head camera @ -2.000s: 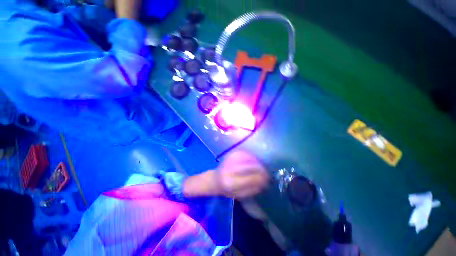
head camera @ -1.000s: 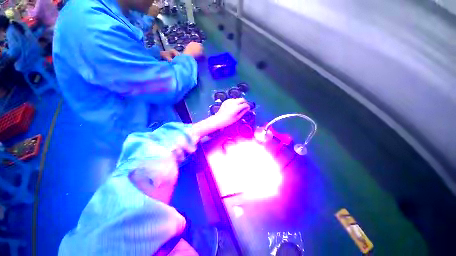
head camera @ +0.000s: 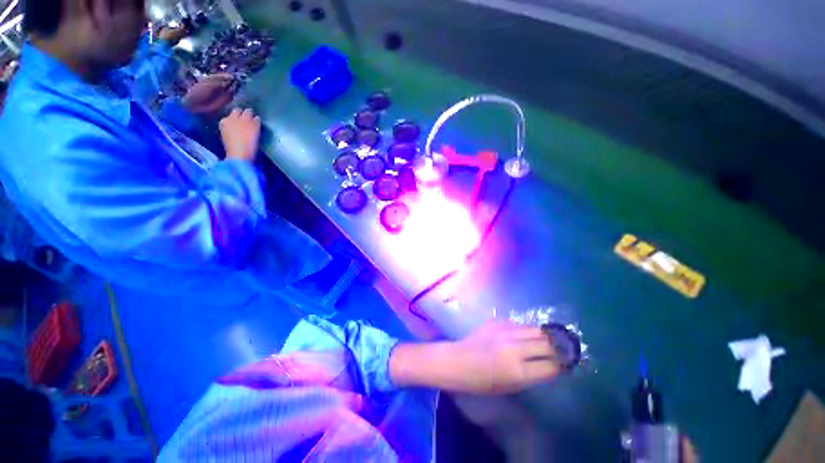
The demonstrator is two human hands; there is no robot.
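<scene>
My left hand (head camera: 497, 357) reaches in from the lower left, slightly blurred, with its fingers on the near-left edge of a round black unit (head camera: 564, 345). Clear shiny film (head camera: 535, 316) shows beside this unit. My right hand (head camera: 689, 450) is mostly cut off by the bottom edge; a finger shows against the pen-shaped driver (head camera: 648, 402), which it holds with the thin tip pointing up the bench. A gooseneck lamp (head camera: 475, 101) glows intense pink-white on the bench to the upper left of my left hand.
Several round black units (head camera: 371, 166) lie left of the lamp, with an orange-red frame (head camera: 484, 163) behind it. A blue bin (head camera: 321, 74), yellow holder (head camera: 660, 265), white scrap (head camera: 756, 365) and tan board (head camera: 803, 436) lie on the bench. A person in blue (head camera: 136, 181) works at left.
My left hand has moved from the units beyond the lamp back to the single unit near me. The view has shifted, bringing the driver and my right hand's finger into the picture.
</scene>
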